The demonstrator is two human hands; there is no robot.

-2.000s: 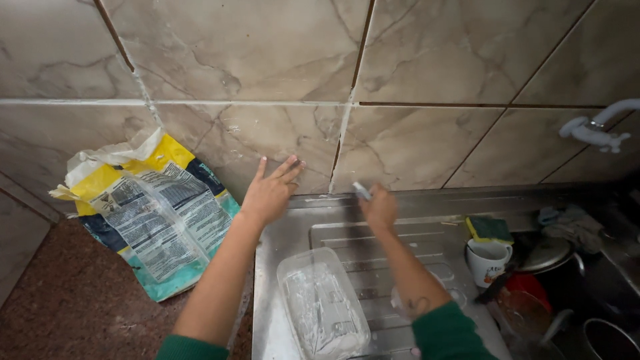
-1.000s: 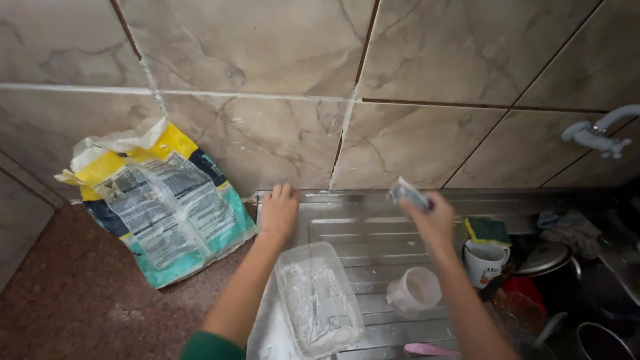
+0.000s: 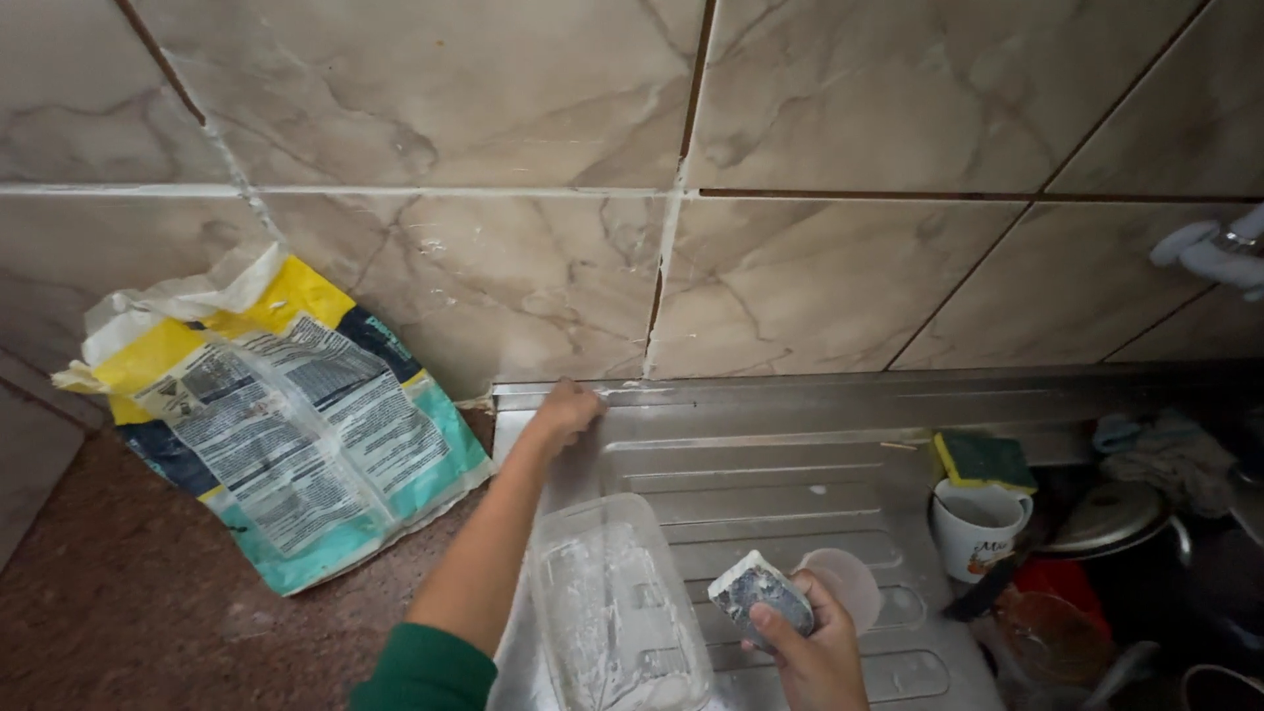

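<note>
My right hand (image 3: 815,642) grips a small dark block (image 3: 760,597) whose upper edge is coated with white paste, over the steel drainboard. My left hand (image 3: 568,413) rests at the raised back edge of the steel sink top, below the wall tiles (image 3: 533,286); its fingers are bunched and what is under them is hidden. Between my arms stands a clear plastic tub (image 3: 622,602) smeared with white paste. White grout (image 3: 664,237) fills parts of the tile joints, while other stretches are dark and recessed. A translucent cup (image 3: 844,588) stands behind my right hand.
An opened yellow and teal bag (image 3: 296,425) leans on the wall over the brown stone counter (image 3: 128,592). At right are a white mug (image 3: 978,528), a green and yellow sponge (image 3: 986,461), a pot lid (image 3: 1111,518) and dishes. A white tap (image 3: 1220,252) juts from the wall.
My left hand has come down from the wall tiles to the sink's back edge. My right hand has moved from the wall base back over the drainboard, still holding the block.
</note>
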